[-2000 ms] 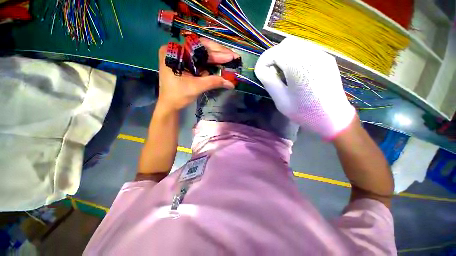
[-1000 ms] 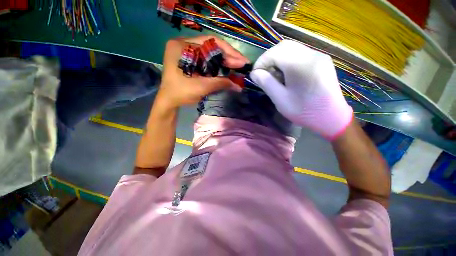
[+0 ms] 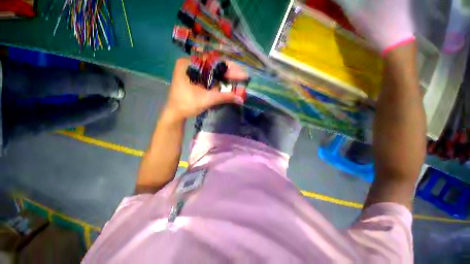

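My bare left hand [image 3: 188,95] holds several red and black connector housings [image 3: 207,68] just in front of the bench edge. One red connector [image 3: 239,93] sits between its thumb and fingers. My gloved right hand [image 3: 379,18] is at the top right, over the far part of the wire tray [image 3: 430,111], blurred and cut off by the top edge. Its fingers and anything in them cannot be made out. Yellow wires [image 3: 324,54] lie in the near tray section. Red wires [image 3: 330,7] show beyond them, partly hidden by the glove.
Part-wired connectors [image 3: 193,18] lie on the green bench [image 3: 147,38], tails trailing right. A loose multicoloured wire bundle [image 3: 90,23] lies at far left. Red connectors [image 3: 453,147] are at far right. Blue stools [image 3: 342,154] stand below. A person's dark-clothed legs [image 3: 62,95] show at left.
My right hand has moved away from the left hand, up and right over the tray. My left hand stays near the bench edge with the connectors. The pale cloth at left is out of view.
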